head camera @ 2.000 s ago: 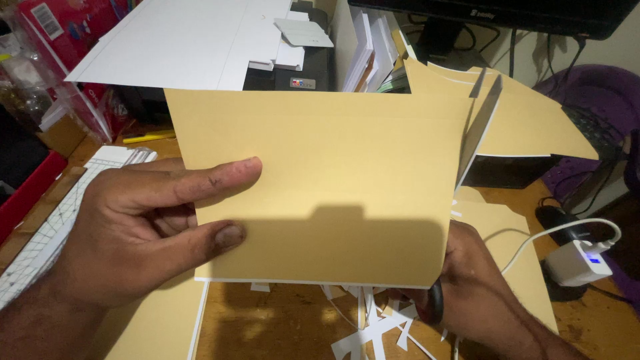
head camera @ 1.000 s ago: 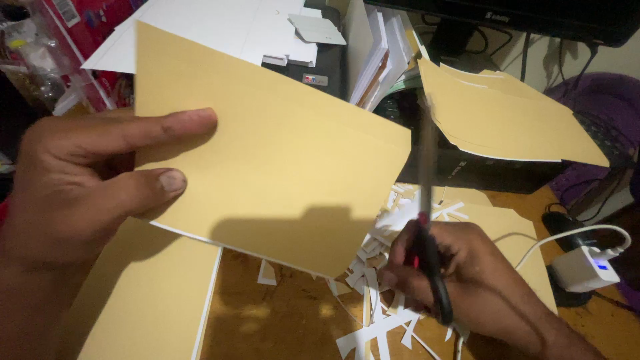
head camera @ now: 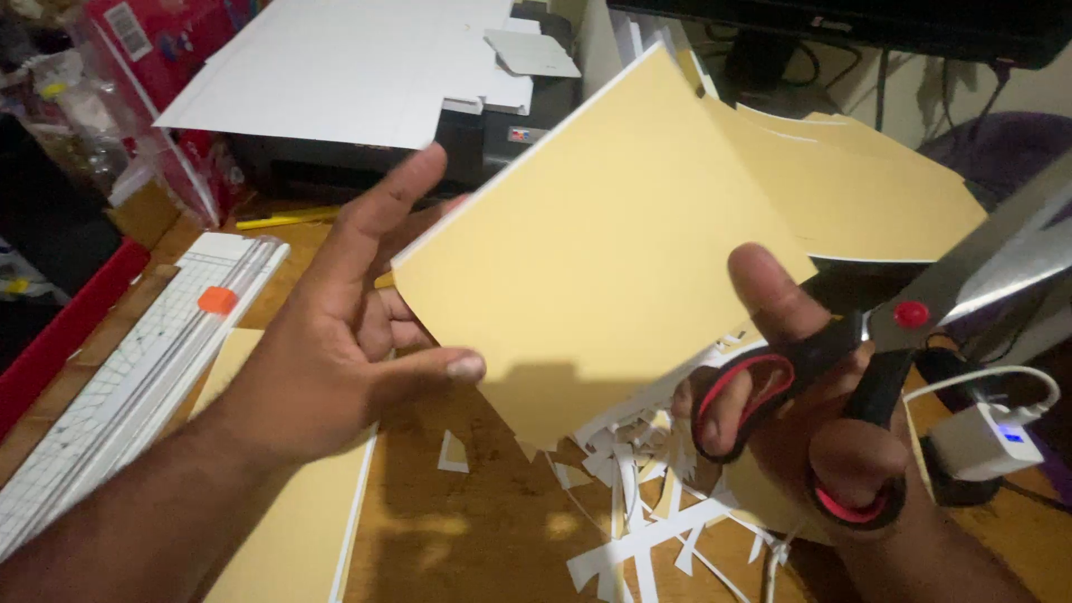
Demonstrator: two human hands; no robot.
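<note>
A tan sheet of card [head camera: 586, 260] with a white edge is tilted in mid-air between my hands. My left hand [head camera: 352, 327] is at its left corner, thumb in front and fingers partly behind; whether it grips the card is unclear. Scissors [head camera: 896, 335] with black and red handles hang on the fingers of my right hand [head camera: 796, 394], blades pointing up and right. The right thumb lies against or just in front of the card's right edge. White and tan paper offcuts [head camera: 645, 536] lie on the wooden desk below.
A paper trimmer [head camera: 159, 360] with an orange slider lies at left, beside more tan card [head camera: 285, 502]. White sheets [head camera: 352, 67] rest on a black printer [head camera: 293, 167] behind. Tan sheets [head camera: 863, 184] are at back right, under a monitor [head camera: 871, 21]. A white charger [head camera: 988, 440] with a cable stands at right.
The card has turned so that a corner points up. My right hand has risen toward it, and the scissors have swung to point right. My left hand's fingers have spread.
</note>
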